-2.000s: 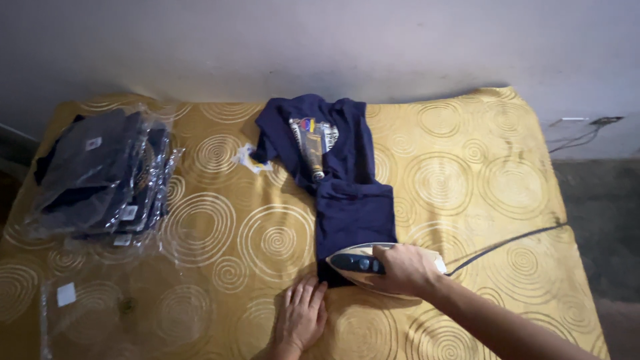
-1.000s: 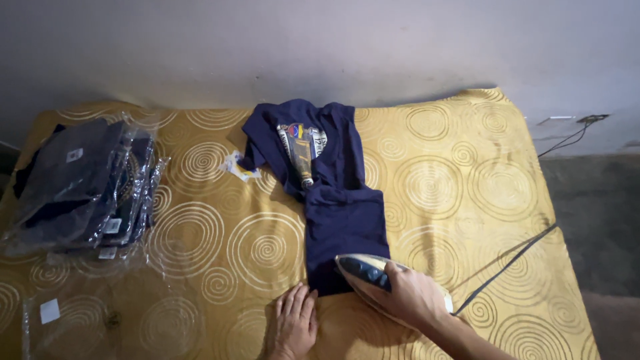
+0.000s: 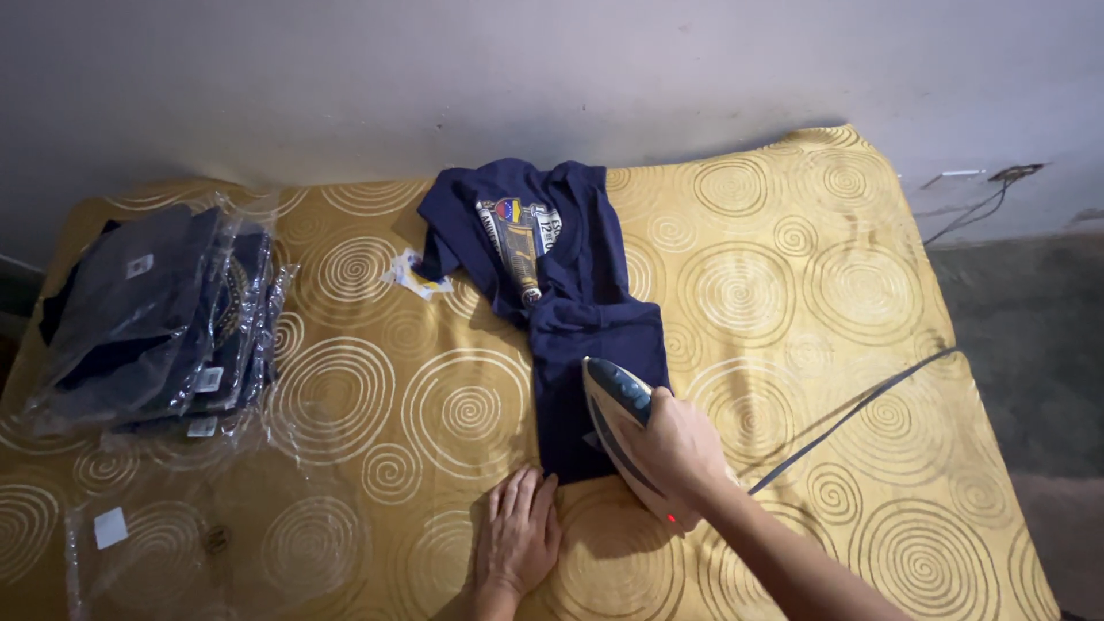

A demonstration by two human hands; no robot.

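My right hand [image 3: 681, 444] grips the handle of a white and blue clothes iron [image 3: 621, 388], which lies over the lower right part of a folded navy T-shirt [image 3: 586, 341]. The iron's tip points up and to the left, and a small red light glows at its heel. My left hand [image 3: 520, 526] rests palm down, fingertips at the shirt's lower left corner. The shirt's printed front shows at its upper part, near the far edge of the gold patterned cloth [image 3: 466, 414].
Navy garments in clear plastic bags [image 3: 147, 319] are piled at the left. An empty-looking clear bag [image 3: 216, 552] lies in front of them. A white and yellow scrap [image 3: 418, 272] touches the sleeve. The iron's cord [image 3: 854, 414] runs right; wires [image 3: 979, 210] hang from a wall opening.
The iron in my right hand has turned so its tip points more away from me, and it has moved farther up the shirt. My left hand stays at the lower left corner.
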